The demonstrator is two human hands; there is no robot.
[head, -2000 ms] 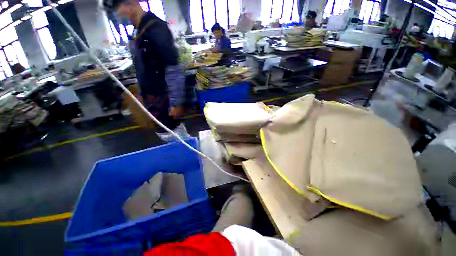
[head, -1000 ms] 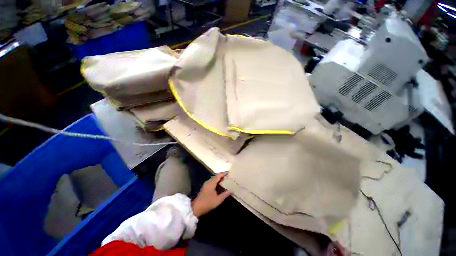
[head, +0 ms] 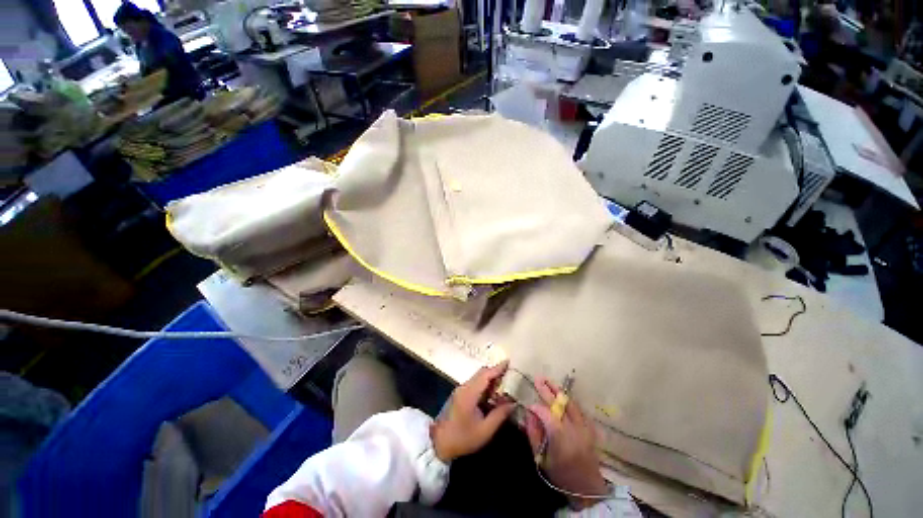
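A large beige bag panel point(head: 658, 354) with yellow edging lies on the worktable in front of me. My left hand point(head: 474, 413) pinches the panel's near-left corner at the table edge. My right hand point(head: 569, 435) is beside it, holding a slim corded pen tool point(head: 559, 405) with a yellow part, its thin cord running below the wrist. A thin dark line, thread or cord, shows between the hands. Another folded beige bag piece point(head: 496, 192) with yellow edging lies behind, over a pile.
A white sewing machine point(head: 698, 132) stands behind at the right. A small corded tool point(head: 857, 407) lies on the tabletop at the right. A blue crate point(head: 294, 430) holding beige pieces is at my left, with a white cable point(head: 202, 334) crossing above it. A person point(head: 157, 56) is far left.
My right hand has come into clear view with the pen tool, next to my left hand. My left hand has moved slightly right along the panel edge. The view has turned from the aisle towards the table.
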